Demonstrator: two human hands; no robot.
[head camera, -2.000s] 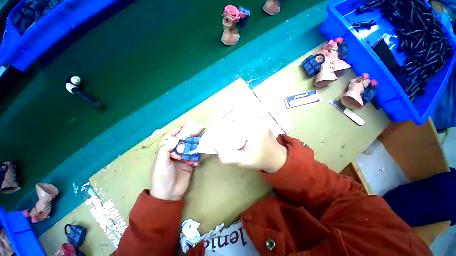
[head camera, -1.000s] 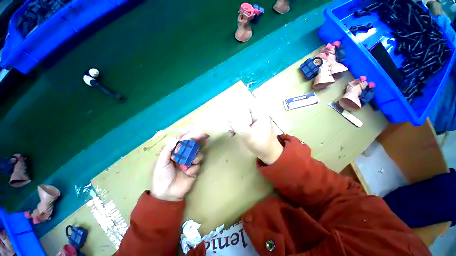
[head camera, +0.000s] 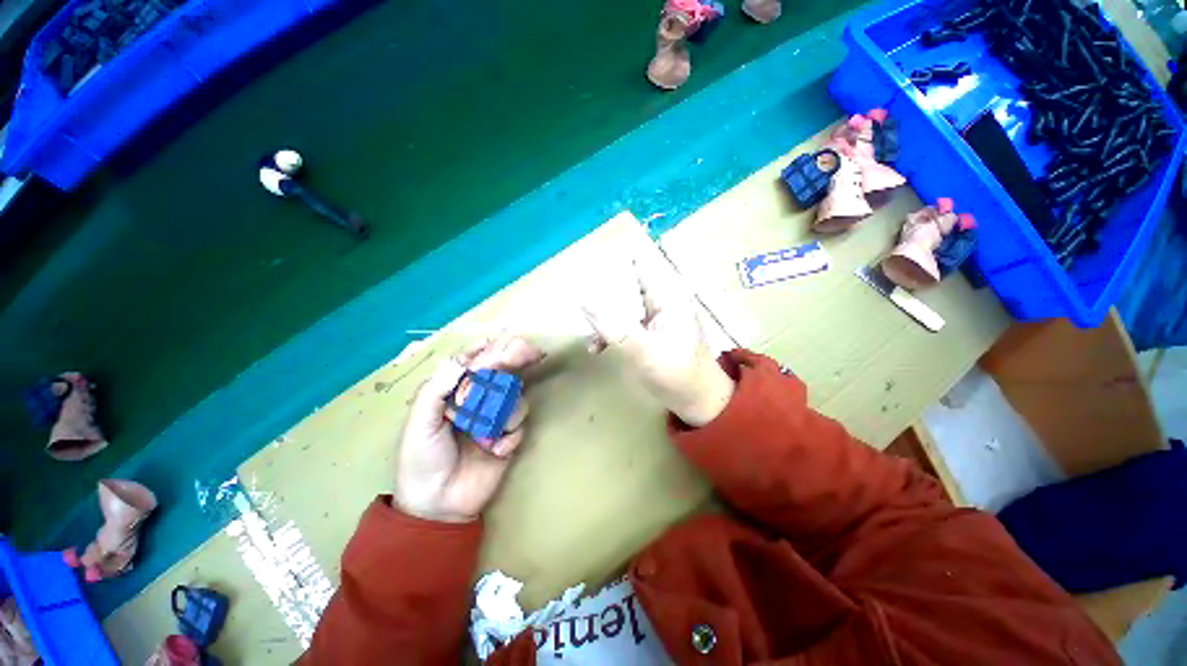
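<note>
My left hand (head camera: 449, 449) is palm up, fingers curled around a figurine part. A dark blue checked handbag piece (head camera: 486, 403) with a looped handle faces up on it, with a little pink below. Most of the body is hidden by the hand and the bag. My right hand (head camera: 667, 354) is just to the right, apart from it, with its fingers pointing up and left. Its fingers and the mat around them are washed out white, so I cannot tell if it holds anything. The cardboard mat (head camera: 573, 481) lies below both hands.
A green belt (head camera: 430, 117) crosses behind, carrying a black-and-white part (head camera: 313, 193) and peach bodies (head camera: 669, 59). A blue bin (head camera: 898, 156) of black parts stands right, near bodies (head camera: 844, 195), a printed strip (head camera: 784, 264) and a pale-handled tool (head camera: 915, 306). Crumpled tissue (head camera: 497, 601) lies by my waist.
The glue bottle's nozzle no longer shows at the blue bag. My right hand has drawn back from my left and its fingers look spread. Parts on the belt have moved right.
</note>
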